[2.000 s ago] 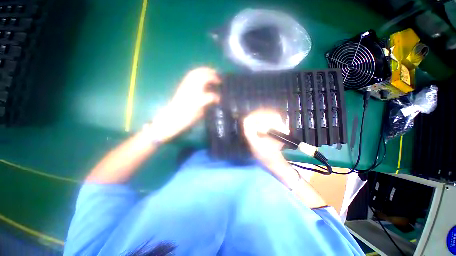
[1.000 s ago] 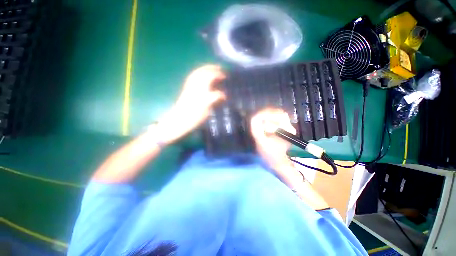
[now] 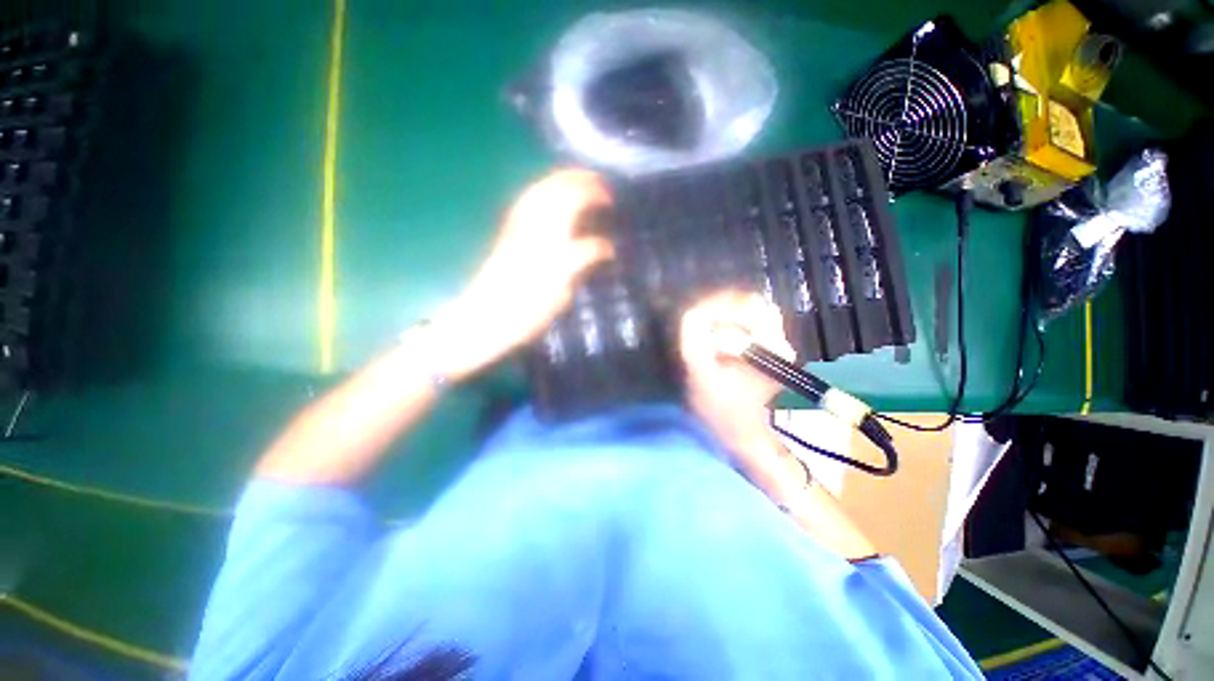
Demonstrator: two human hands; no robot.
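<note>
The black component tray (image 3: 832, 253) lies in front of me, with shiny small units in its pocket rows at the right and a few at the left. My right hand (image 3: 735, 349) is over the tray's lower middle, closed around a black pen-shaped corded tool (image 3: 788, 374) with a pale band near the cable end; its tip is hidden. My left hand (image 3: 543, 260) is at the tray's left edge, fingers bent toward it. It is overexposed, and I cannot tell if it holds anything. The open clear plastic bag (image 3: 743, 87) with dark contents lies beyond the tray.
A black round fan (image 3: 905, 120) and a yellow box (image 3: 1058, 113) stand at the upper right, with a tied plastic bag (image 3: 1085, 246) beside them. Cables run down the mat. Cardboard (image 3: 892, 499) and white paper are at the lower right. Dark ribbed trays (image 3: 47, 200) are at far left.
The tray, bag, fan and yellow box have shifted slightly left and up in view. The tray appears slightly more tilted. Both hands stay at the tray, the right still holding the tool.
</note>
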